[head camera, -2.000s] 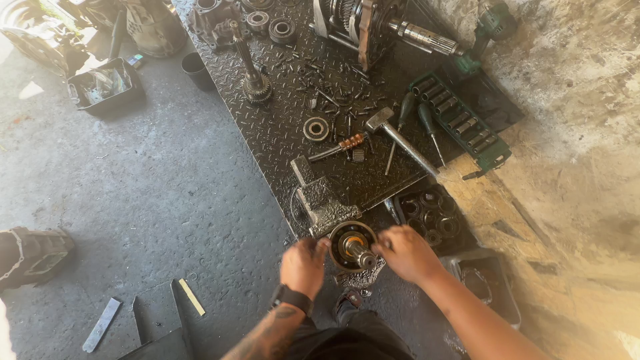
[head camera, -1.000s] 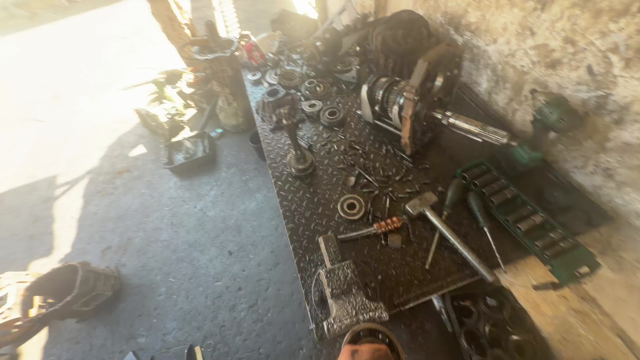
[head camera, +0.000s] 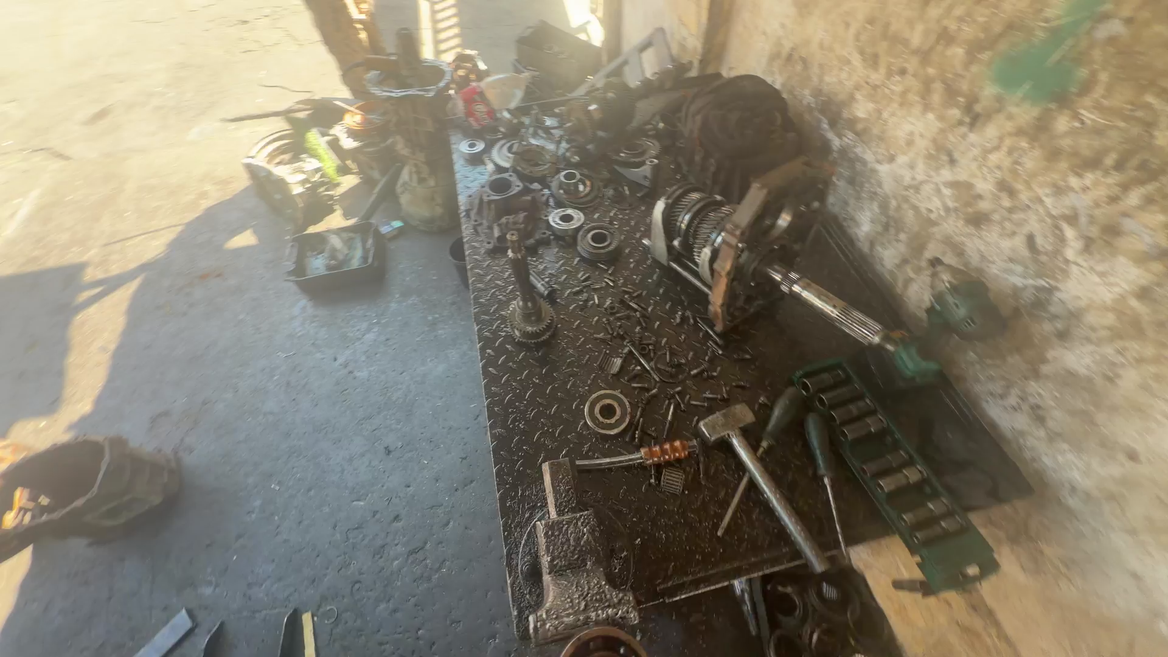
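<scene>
Neither of my hands shows in the head view now. At the bottom edge a bearing ring (head camera: 602, 642) is partly cut off, just below the bench vise (head camera: 575, 570). A hammer (head camera: 766, 484) lies on the diamond-plate workbench (head camera: 511, 401), between a rod with a copper-coloured grip (head camera: 664, 452) and two screwdrivers (head camera: 819, 447). A ball bearing (head camera: 608, 412) lies flat near the vise. Behind it a gear shaft (head camera: 527, 301) stands upright. A gear assembly (head camera: 707, 233) with a splined shaft (head camera: 826, 301) rests at the bench's right side.
A green socket tray (head camera: 899, 479) lies at the right, with a green power tool (head camera: 958, 306) by the rough wall. Loose bolts and pins (head camera: 657, 356) are scattered mid-bench. Gears and a housing (head camera: 506, 205) stand farther back. On the floor are a black tray (head camera: 336, 255) and a casing (head camera: 91, 488).
Two seconds ago both hands held the bearing ring around a shaft below the vise; now they are out of view. The view has swung up toward the back of the bench.
</scene>
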